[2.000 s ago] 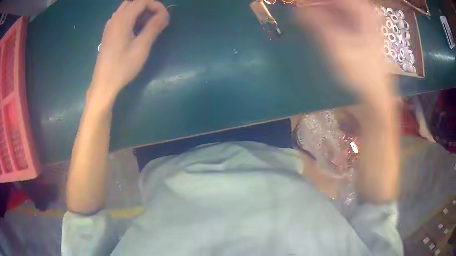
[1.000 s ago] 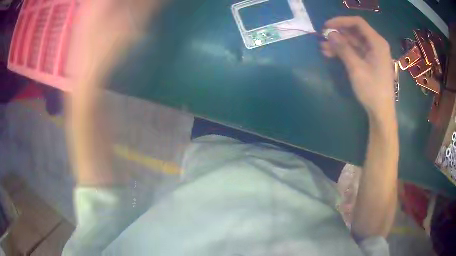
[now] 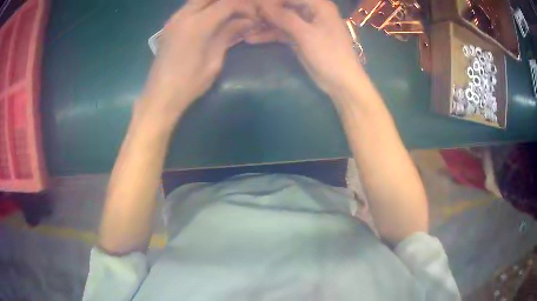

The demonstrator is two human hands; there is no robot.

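My left hand (image 3: 197,50) and my right hand (image 3: 309,38) are close together at the top of the picture, over the green bench. Both are slightly blurred and their fingers are bent inward. Whatever they hold is hidden by the fingers. A pale corner of the housing frame (image 3: 155,42) shows just left of my left hand; the rest of it is covered by my hands or out of the picture.
Shiny copper-orange plates (image 3: 388,16) lie in a pile right of my right hand. The ring box (image 3: 444,76) with white rings stands at the right, the plate box (image 3: 507,35) beyond it. The pink parts tray (image 3: 36,126) is at the far left on the green bench (image 3: 247,129).
My left hand has come from the pink tray side to the middle, and my right hand has moved in beside it. The view has turned right, and the frame is now mostly out of sight.
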